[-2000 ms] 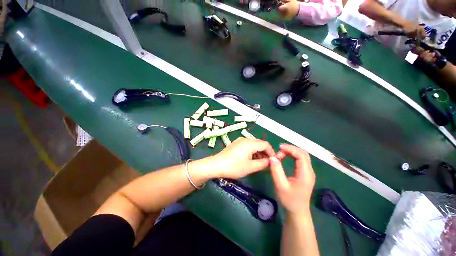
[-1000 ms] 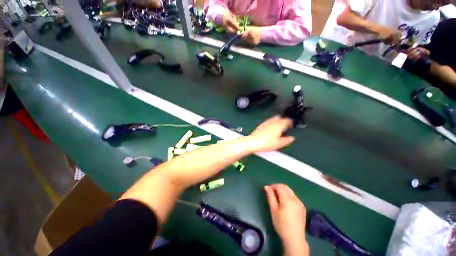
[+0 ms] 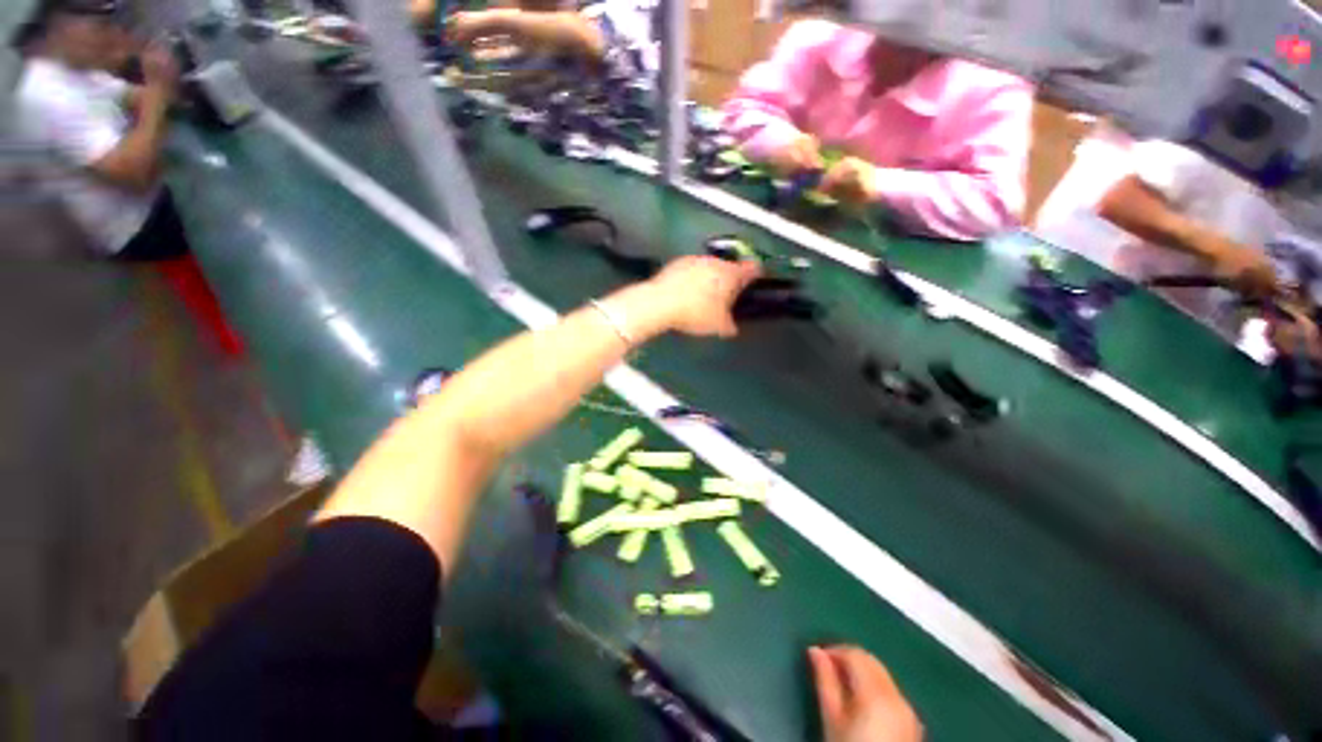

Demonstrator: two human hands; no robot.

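My left hand (image 3: pixel 713 294) is stretched far out over the green line, its fingertips at a dark curved housing (image 3: pixel 779 303); blur hides whether it grips it. My right hand (image 3: pixel 866 699) is low, cut off by the bottom edge, with nothing seen in it. Between them lies a loose pile of light-green battery cells (image 3: pixel 648 510), with a cell (image 3: pixel 684 603) apart, nearer me. A dark housing with an open cavity (image 3: pixel 670 702) lies at the bottom edge, partly cut off. Another dark curved part (image 3: pixel 539 536) lies left of the pile.
More dark parts (image 3: pixel 964 394) lie blurred beyond the white strip (image 3: pixel 870 565). A grey post (image 3: pixel 435 160) stands on the line at upper left. A person in pink (image 3: pixel 928 138) and others work across the line. An open carton (image 3: pixel 218 573) is at lower left.
The view has tilted up and swung left. My left arm reaches farther out, now beside a dark housing. My right hand sits lower, nearer the bottom edge. The far dark parts have shifted in view.
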